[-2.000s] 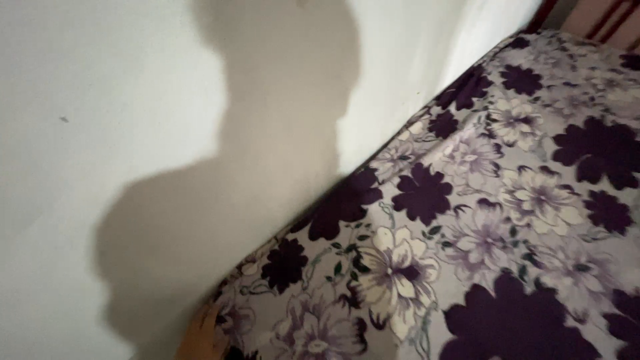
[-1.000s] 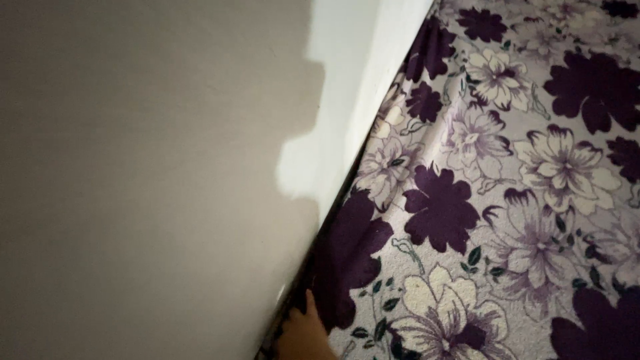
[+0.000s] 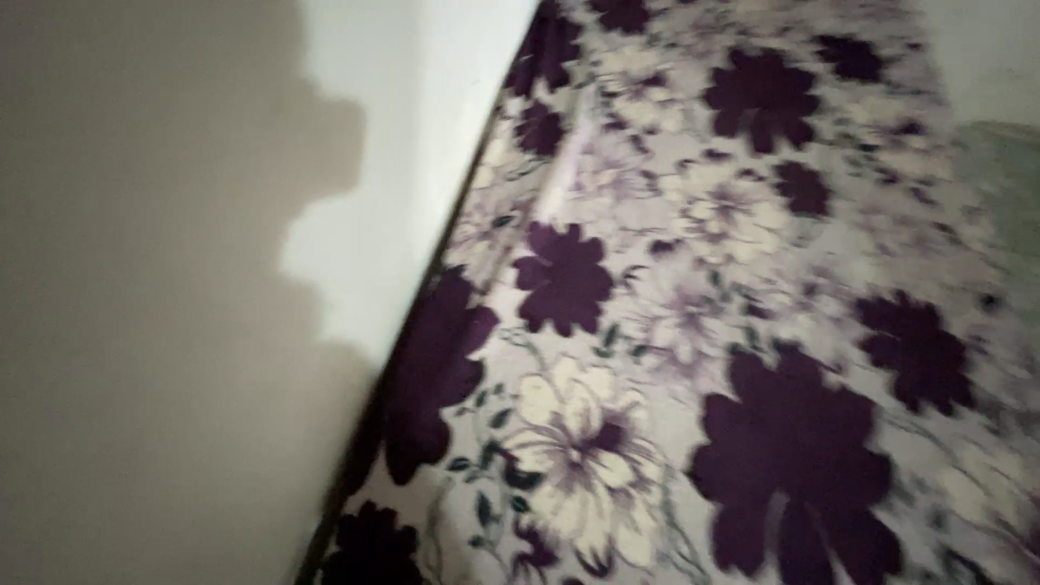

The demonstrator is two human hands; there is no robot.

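Neither my left hand nor my right hand shows in the head view. A floral bedsheet, with dark purple blooms and cream and lilac flowers on a pale ground, spreads from the middle to the right. Its left edge runs slanting along the wall and drops into a narrow dark gap. A low ridge or fold lies along that edge, catching light near the upper middle. The picture is somewhat blurred.
A pale wall stands on the left, with a large shadow across it. Past the sheet's far right edge is a pale surface with a blurred greenish area.
The hand seen at the sheet's wall-side edge, low in the frame one second ago, is out of view. The view has shifted, showing more of the sheet's right side.
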